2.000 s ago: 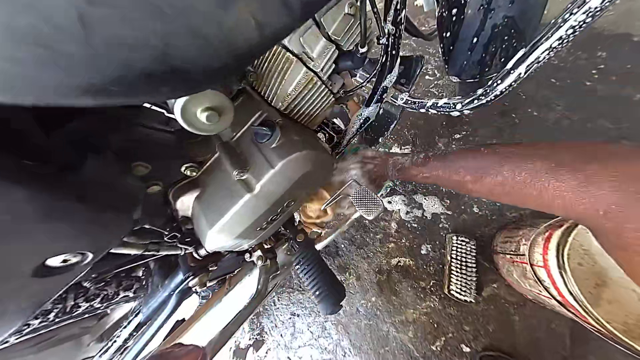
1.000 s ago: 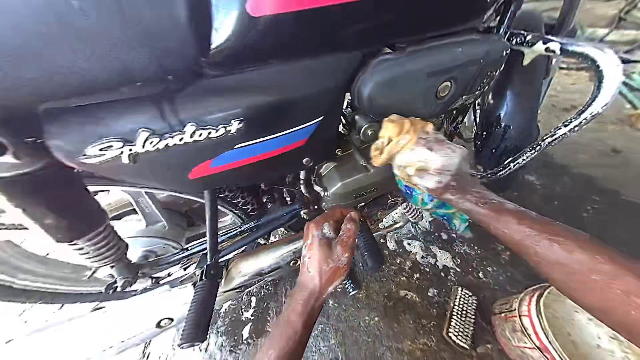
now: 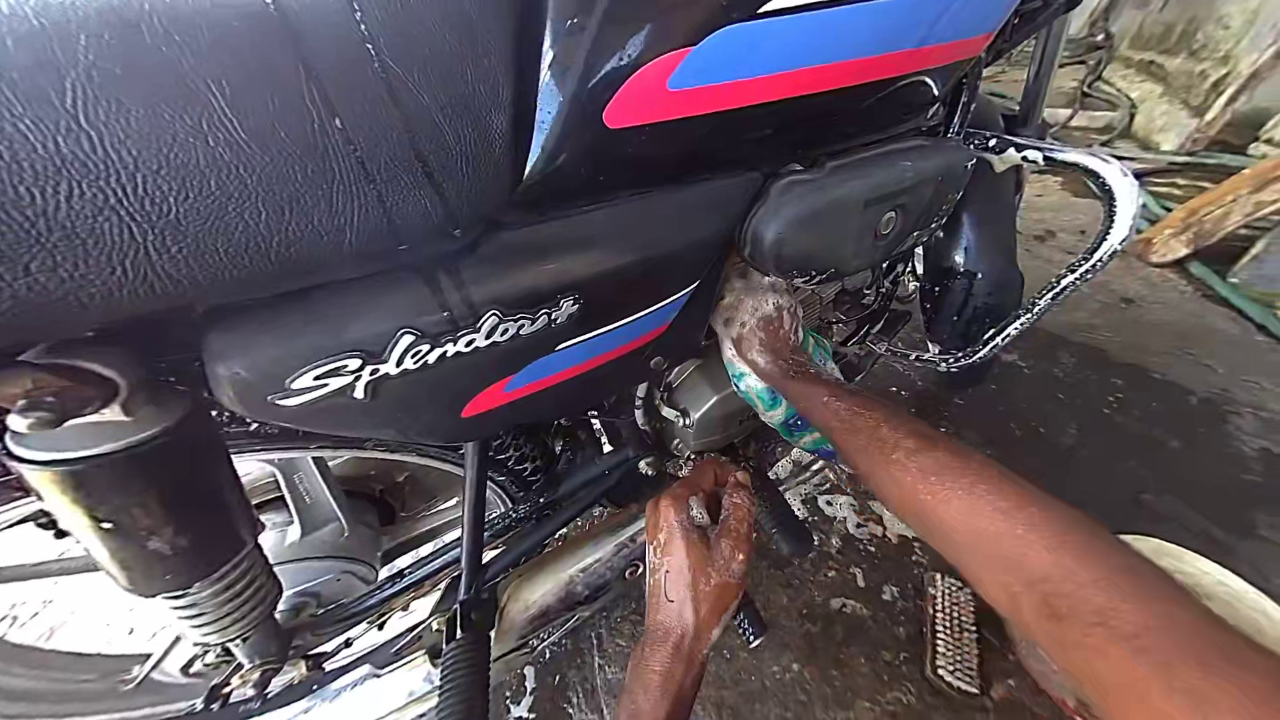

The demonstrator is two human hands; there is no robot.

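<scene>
Soap suds coat my right hand (image 3: 758, 318), which reaches in below the black cover (image 3: 860, 210) beside the motorcycle's engine. A blue-green patterned cloth (image 3: 775, 400) hangs from under that hand; its fingertips are hidden. Lower down, my left hand (image 3: 702, 525) has bent fingers by the silver engine casing (image 3: 706, 405), near the black rubber footrest (image 3: 783, 518); whether it grips anything is hidden. The black side panel (image 3: 560, 250) with its red and blue stripe lies above both hands.
A scrub brush (image 3: 953, 634) lies bristles up on the wet, soapy floor. Behind my right forearm shows part of a bucket (image 3: 1200, 575). A foamy crash guard (image 3: 1120, 210) juts out at the right. The exhaust pipe (image 3: 570, 580), rear shock absorber (image 3: 150, 500) and wheel are at the lower left.
My right hand, a second ago in front of the black cover with a tan cloth and the blue-green one, is now in below the cover. The view has shifted from two seconds ago.
</scene>
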